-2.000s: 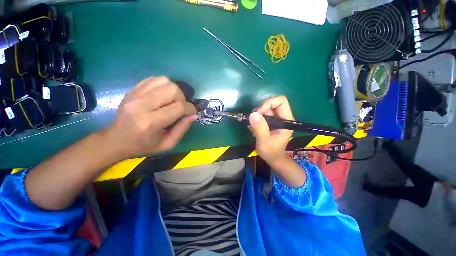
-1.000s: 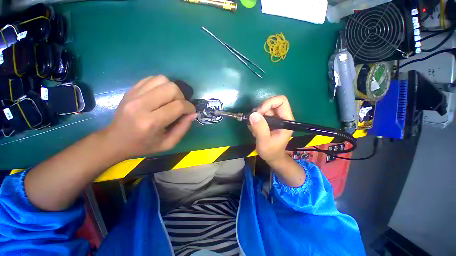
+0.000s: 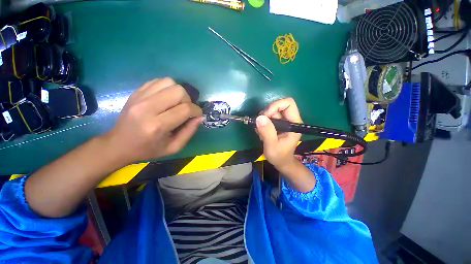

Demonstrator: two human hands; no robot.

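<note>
A round black and silver circuit board point(image 3: 219, 111) lies on the green mat in front of me. My left hand point(image 3: 160, 119) is at its left edge, thumb and finger pinched on a small dark part there, too small to make out. A dark rounded part point(image 3: 190, 92) shows behind my left fingers. My right hand point(image 3: 279, 135) holds the soldering iron point(image 3: 287, 127) by its black handle. The iron's metal tip points left and reaches the board. Whether the tip touches the board I cannot tell.
Tweezers point(image 3: 240, 53) and yellow rubber bands point(image 3: 286, 48) lie behind the board. Black units point(image 3: 66, 101) are piled left. A grey cylinder tool point(image 3: 355, 87), a reel point(image 3: 385, 83), a fan point(image 3: 388, 32) and a blue box point(image 3: 411, 109) stand right. Striped tape point(image 3: 206, 162) marks the front edge.
Both hands stay almost in place, with the iron still at the board. The dark shape seen on the floor at the far right two seconds ago is gone.
</note>
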